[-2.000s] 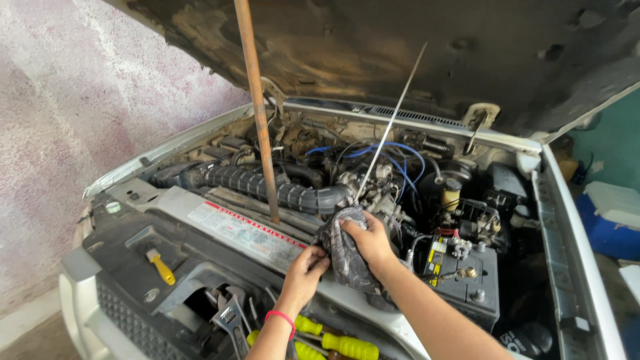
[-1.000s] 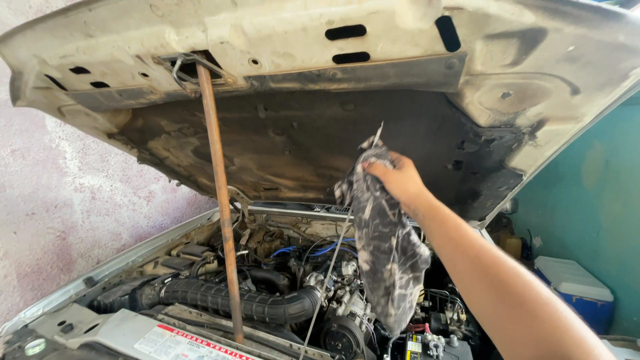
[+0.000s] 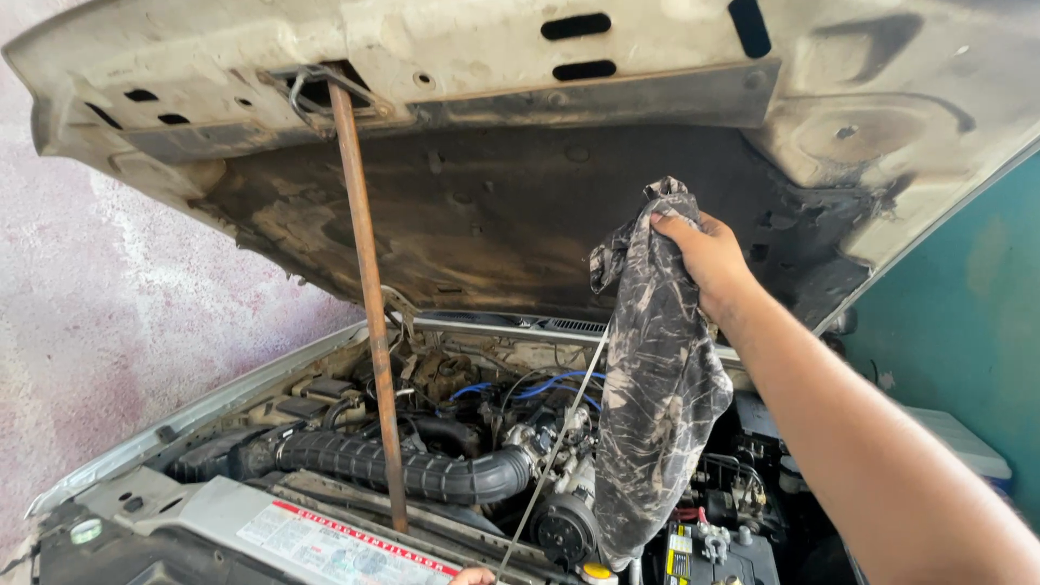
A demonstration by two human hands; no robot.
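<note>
My right hand (image 3: 711, 256) is raised beneath the open hood and grips a black and beige patterned cloth (image 3: 662, 390), which hangs down from the fingers. A long thin metal dipstick (image 3: 552, 455) slants from the bottom edge up behind the cloth; its upper end is hidden there. Only a fingertip part of my left hand (image 3: 473, 576) shows at the bottom edge, at the dipstick's lower end. The dipstick's grip in those fingers is mostly cut off by the frame.
A rusty metal rod (image 3: 370, 301) props the hood (image 3: 504, 73). Below lie a ribbed black air intake hose (image 3: 406, 467), blue cables (image 3: 561, 386), a yellow cap (image 3: 597, 572) and the car battery (image 3: 723, 556). A cooler (image 3: 959, 443) stands at the right by the wall.
The cloth and my right hand have risen from low over the engine's front. My left hand has dropped almost out of view. The view has tilted up toward the hood.
</note>
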